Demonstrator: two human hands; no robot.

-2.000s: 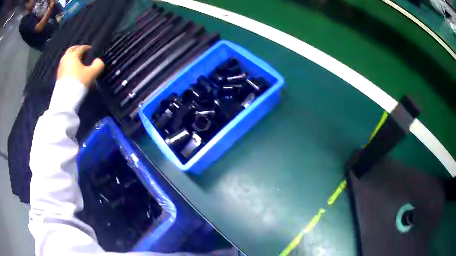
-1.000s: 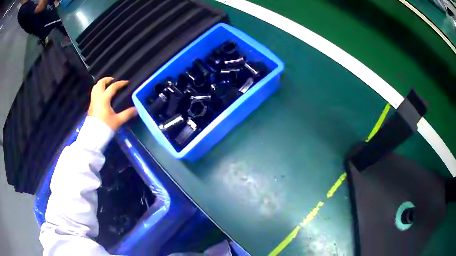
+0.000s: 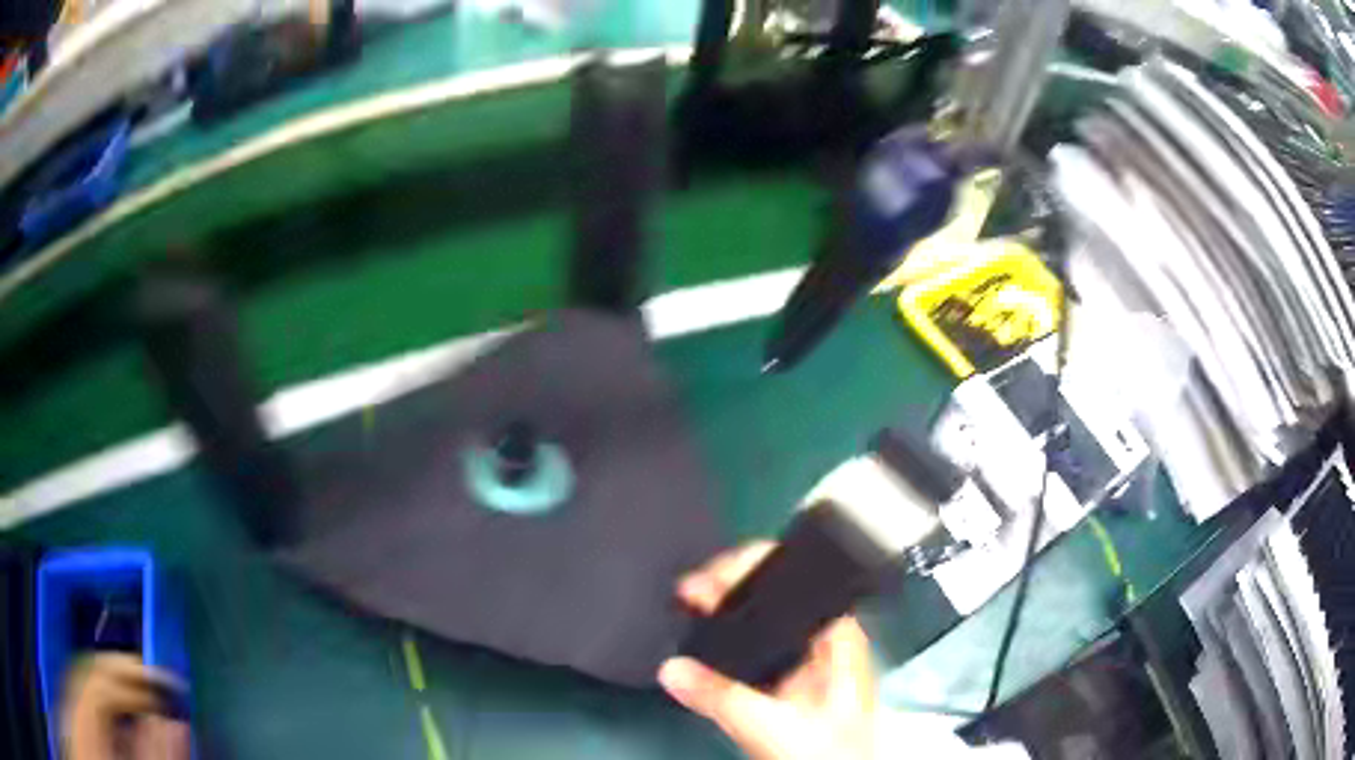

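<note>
The flat dark triangular fixture (image 3: 609,446) lies in the middle of the head view, with a teal ring (image 3: 543,478) and a dark stub at its center. My right hand (image 3: 803,690) is at its near right corner, fingers on both sides of a black block (image 3: 803,572) with a shiny pale patch; whether the block belongs to the fixture is unclear. My left hand (image 3: 127,705) is small, blurred and cut off at the bottom left, over the blue parts bin (image 3: 97,564). Whether it holds a part cannot be seen.
Two upright black blocks stand at the fixture's left (image 3: 216,401) and far corners (image 3: 617,193). An electric screwdriver (image 3: 855,245) hangs beyond it. A yellow bin (image 3: 981,305), a white box (image 3: 973,542), a dark cord and stacked pale sheets (image 3: 1174,282) are at the right.
The view has swung right, from the parts bin and black legs to the fixture. My right hand has come into view. My left hand now shows at the parts bin.
</note>
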